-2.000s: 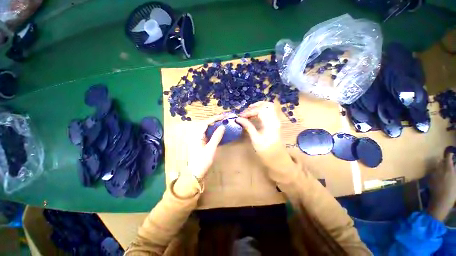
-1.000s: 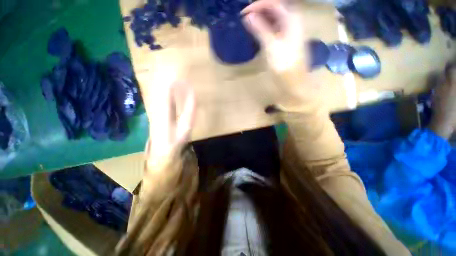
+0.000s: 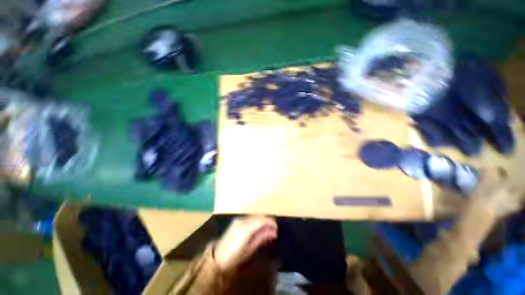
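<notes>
The frame is blurred. A row of several round dark covers point(image 3: 380, 154) lies on the right part of the cardboard mat point(image 3: 282, 173), some with shiny pale faces. My right hand point(image 3: 496, 199) is a blur just beyond the row's right end, its arm stretched far right; whether it touches or holds a cover is unclear. My left hand point(image 3: 250, 235) is at the mat's front edge with its fingers curled; no part shows in it, but its inside is hidden. A loose heap of tiny dark bits point(image 3: 293, 95) lies along the mat's back.
An open clear bag point(image 3: 403, 66) stands at the back right beside a cover pile point(image 3: 478, 103). Another cover pile point(image 3: 175, 147) and bag point(image 3: 60, 138) lie left on the green surface point(image 3: 115, 190). A fan unit point(image 3: 167, 49) is behind. A carton point(image 3: 63, 248) is below left. Blue clothing point(image 3: 501, 271) shows lower right.
The cover that was at my hands has left the mat's middle, and the row at the right is longer. My right hand has moved far right; my left has drawn back to the front edge.
</notes>
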